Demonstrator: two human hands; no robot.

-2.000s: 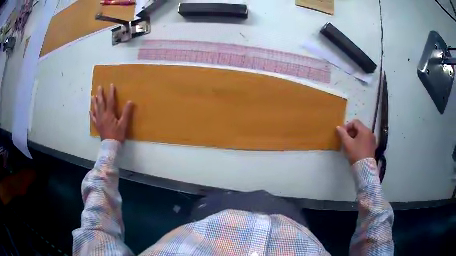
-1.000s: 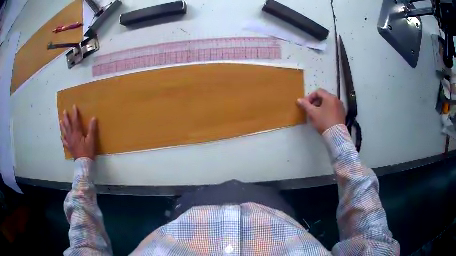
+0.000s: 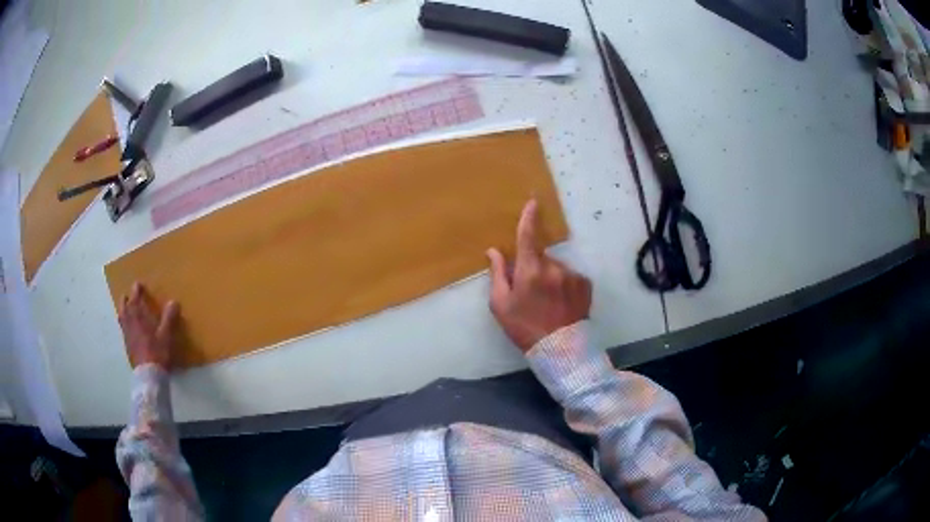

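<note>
A long tan-orange card pattern (image 3: 337,240) lies flat in front of me, with thin white fabric (image 3: 428,137) showing along its curved far edge and near edge. My left hand (image 3: 149,328) lies on the pattern's left end, fingers apart. My right hand (image 3: 540,291) is at the near edge of its right end, index finger extended onto the card, thumb at the edge, other fingers curled. It grips nothing that I can see. Black-handled shears (image 3: 663,173) lie to the right, blades pointing away from me.
A pink-gridded ruler (image 3: 316,148) lies beyond the pattern. Two black bars (image 3: 226,92) and a white strip (image 3: 489,68) lie farther back. Metal tools (image 3: 128,189) and a red pen (image 3: 96,149) are at left, by another tan card (image 3: 61,204). A grey metal plate (image 3: 770,22) is at far right.
The view has turned, so the table things appear shifted left and tilted. My right hand has moved from the pattern's right end to its near edge, index finger now extended. My left hand stays on the card.
</note>
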